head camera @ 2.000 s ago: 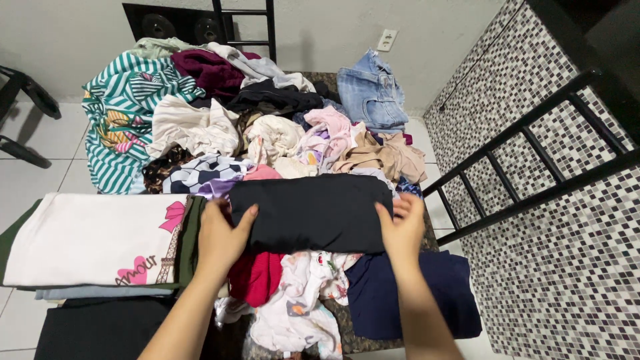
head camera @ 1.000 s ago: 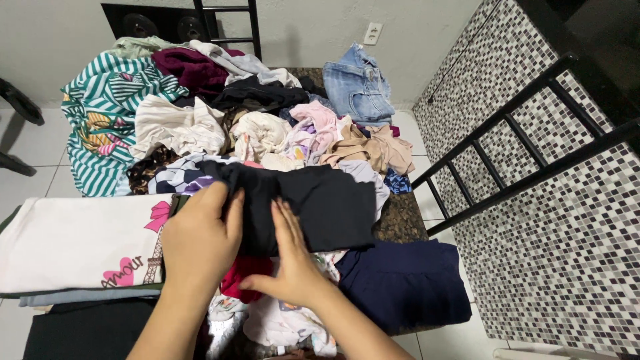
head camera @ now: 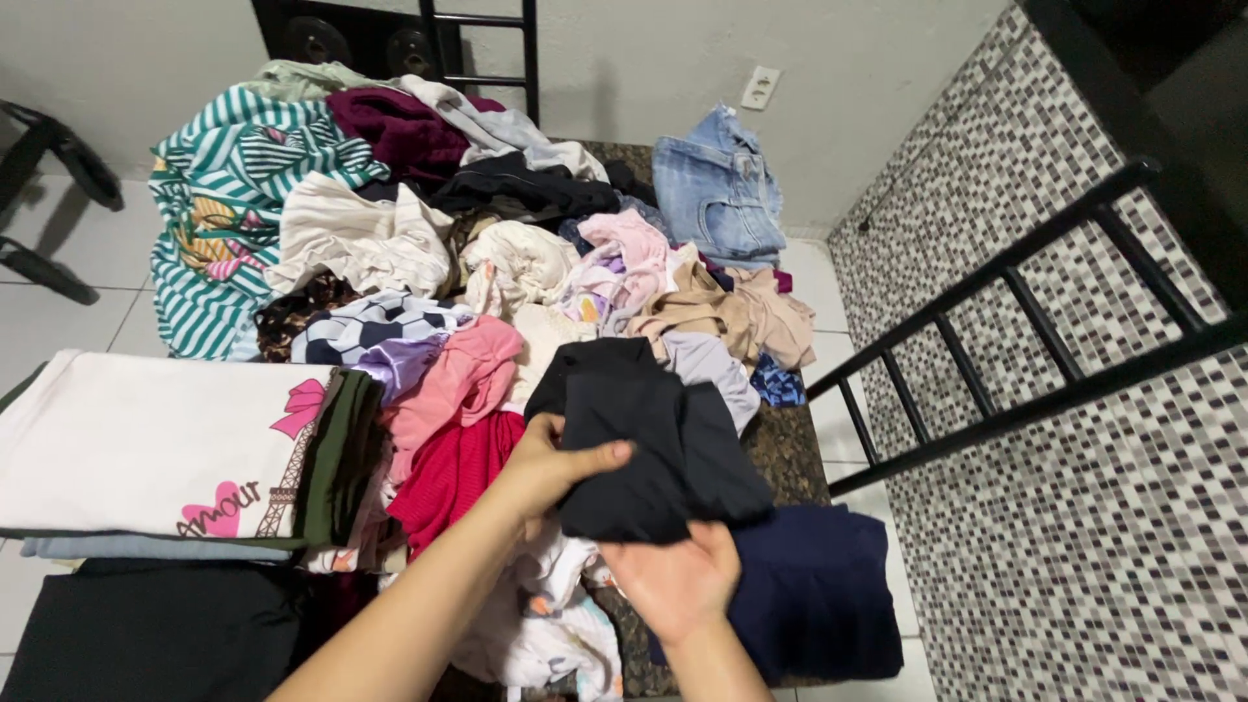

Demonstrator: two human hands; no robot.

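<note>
A folded black garment [head camera: 643, 448] is held up over the clothes pile. My left hand [head camera: 556, 478] grips its left side, thumb on top and fingers underneath. My right hand [head camera: 682, 575] supports its lower edge from below, palm up, with the fingers partly hidden by the cloth. A folded navy garment [head camera: 814, 595] lies at the table's near right corner, just beyond my right hand. Left of my left hand is a stack of folded clothes topped by a white one with a pink bow print [head camera: 146, 439]. Red ribbed cloth [head camera: 458, 478] lies beside my left forearm.
Loose clothes cover the granite table [head camera: 795, 448], among them a green-and-white striped garment [head camera: 234, 224] and denim shorts [head camera: 717, 190]. A folded black garment [head camera: 156, 634] lies near left. Black ladder-back chairs [head camera: 985, 419] stand at the right and behind, near a mosaic-tiled wall [head camera: 1053, 546].
The black garment, a wide flat strip between both hands two seconds ago, is now folded into a smaller, compact bundle. My right hand has moved from its right end to beneath it.
</note>
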